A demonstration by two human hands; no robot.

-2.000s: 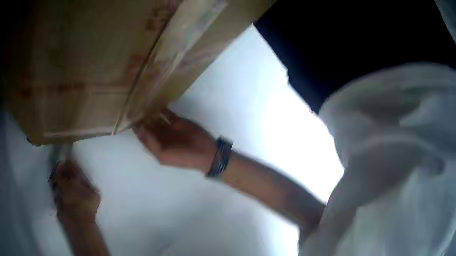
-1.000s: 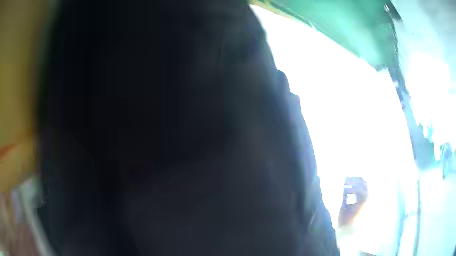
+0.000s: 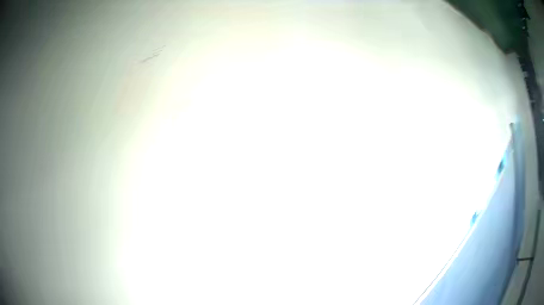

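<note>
A plain white surface (image 3: 268,167) fills most of the head view, and its middle is washed out by glare. A small faint grey mark shows on it at the upper left. I cannot tell whether it is a bench or a partition. Neither my left hand nor my right hand is in view, and no held item shows.
A pale blue panel (image 3: 483,256) with a light edge slants up the lower right, with small blue spots along that edge. A green area, likely floor, (image 3: 498,21) shows at the upper right corner. Dark blurred shapes run along the right rim.
The carton, the two hands and the wristband seen two seconds earlier are out of view. The dark cloth that filled the view one second ago is gone, and the white surface fills it now.
</note>
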